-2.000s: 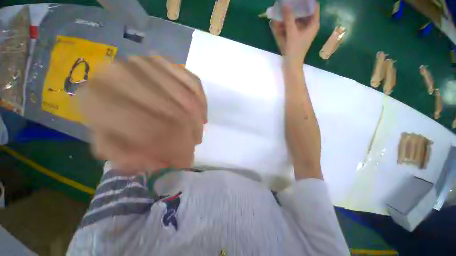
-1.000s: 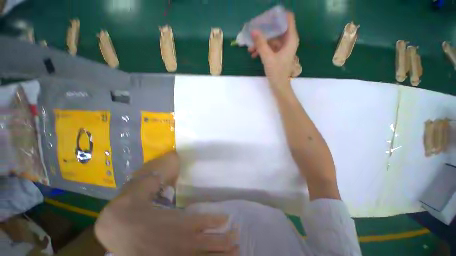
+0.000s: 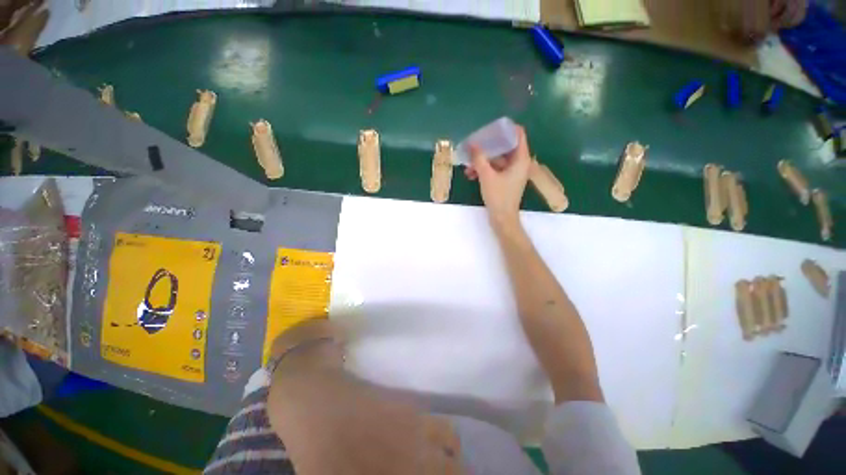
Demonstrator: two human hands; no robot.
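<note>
My right hand (image 3: 504,176) reaches over the green conveyor belt and grips a translucent whitish squeeze bottle (image 3: 490,141). The bottle is tilted, and its nozzle end is at the upper part of a tan part (image 3: 442,172); whether they touch is unclear. Another tan part (image 3: 549,186) lies partly behind my right hand. More tan parts lie spaced along the belt, such as one to the left (image 3: 369,160). My left arm is bent low in front of my body; its hand (image 3: 422,441) is blurred and its fingers are not clear.
The belt (image 3: 306,88) holds loose blue cylinders (image 3: 399,80). On the white bench cover (image 3: 436,269) are grouped tan parts (image 3: 762,306) and a grey-white box (image 3: 787,401). Grey-yellow headset packaging (image 3: 162,306) and a plastic bag (image 3: 32,269) are left. People's hands (image 3: 756,14) show opposite.
The view has shifted, showing more of the belt's far side. My right hand has brought the bottle to a tan part. My left arm has stayed low, with its hand less visible.
</note>
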